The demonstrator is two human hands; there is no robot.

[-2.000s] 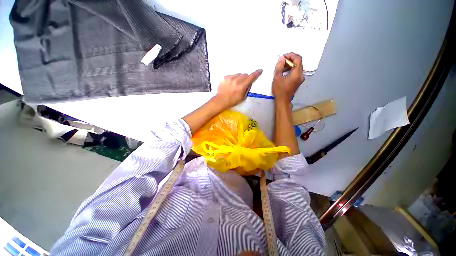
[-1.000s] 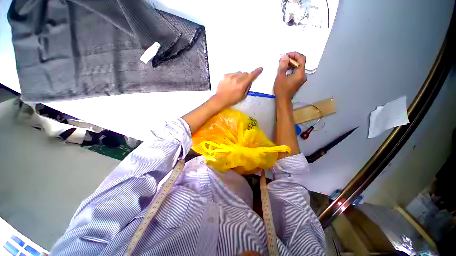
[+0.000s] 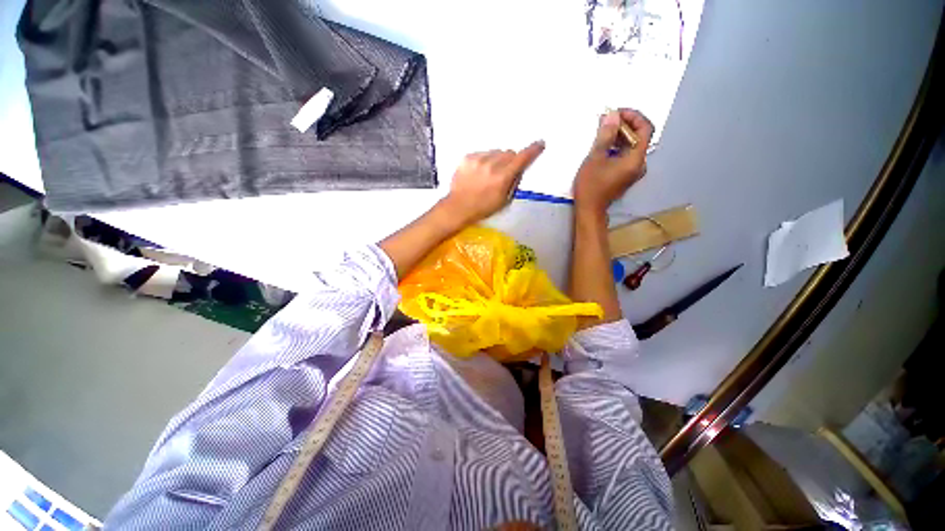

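Note:
White order papers (image 3: 554, 88) with a dark printed or sketched patch lie in front of me, a blue edge showing at their near side; their outline is washed out by glare. My right hand (image 3: 613, 161) is over their right part, its fingers closed on a small tan pen-like piece (image 3: 628, 134). My left hand (image 3: 485, 183) rests on the papers with the index finger stretched out and holds nothing visible. Dark grey suiting cloth (image 3: 238, 114) with a white tag (image 3: 312, 110) lies folded at the left.
A yellow plastic bag (image 3: 497, 296) lies against my body between my forearms. At the right are a wooden piece (image 3: 655, 230), a blue round item (image 3: 619, 272), a red-handled tool (image 3: 637, 275), black shears (image 3: 692, 300) and a white square piece (image 3: 806, 244) by the edge rail.
My right hand has moved a little to the right across the papers with the small piece in its fingers. My left hand, the cloth and the bag have not visibly moved.

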